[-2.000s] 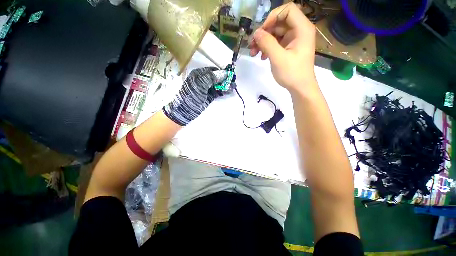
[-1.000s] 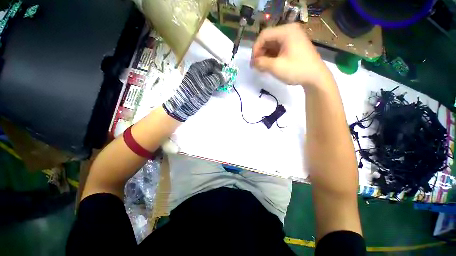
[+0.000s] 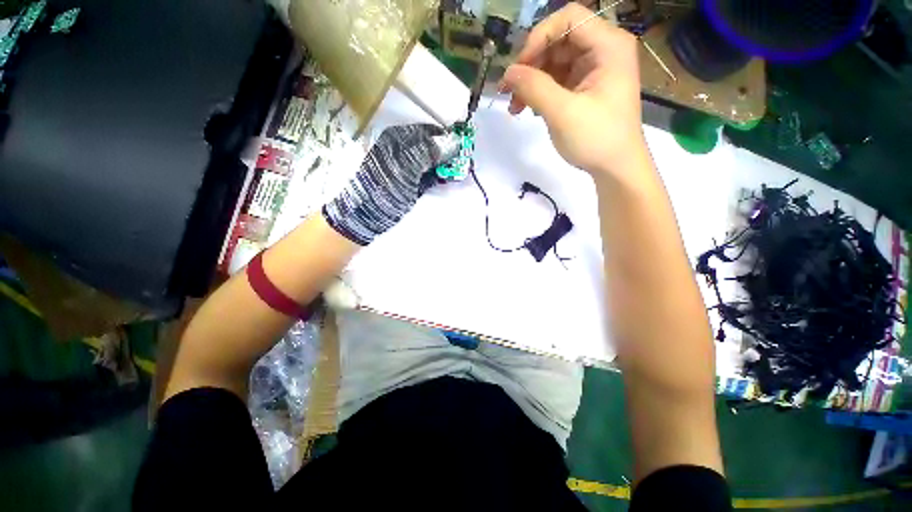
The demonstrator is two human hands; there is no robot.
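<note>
My left hand (image 3: 393, 178), in a grey-black striped glove, holds a small green and white circuit board (image 3: 457, 153) just below the tip of the soldering iron (image 3: 480, 85). A thin black cable (image 3: 487, 207) runs from the board down to a tied bundle (image 3: 548, 238) lying on the white sheet. My bare right hand (image 3: 583, 88) is right of the iron, its thumb and forefinger pinched together. A thin light strand of solder wire (image 3: 592, 20) shows above that hand. The exact contact between iron tip and board is too small to tell.
A large black cable pile (image 3: 815, 290) lies at the right of the white sheet (image 3: 440, 270). A yellowish translucent cone (image 3: 365, 50) hangs upper left. A large black case (image 3: 110, 150) stands at left. A wooden board (image 3: 725, 92) and a dark round thing with a purple rim (image 3: 790, 30) are top right.
My right hand moved down and away from the iron, then back up beside it, where it was at first. My left hand keeps the board near the iron tip, its face turned slightly.
</note>
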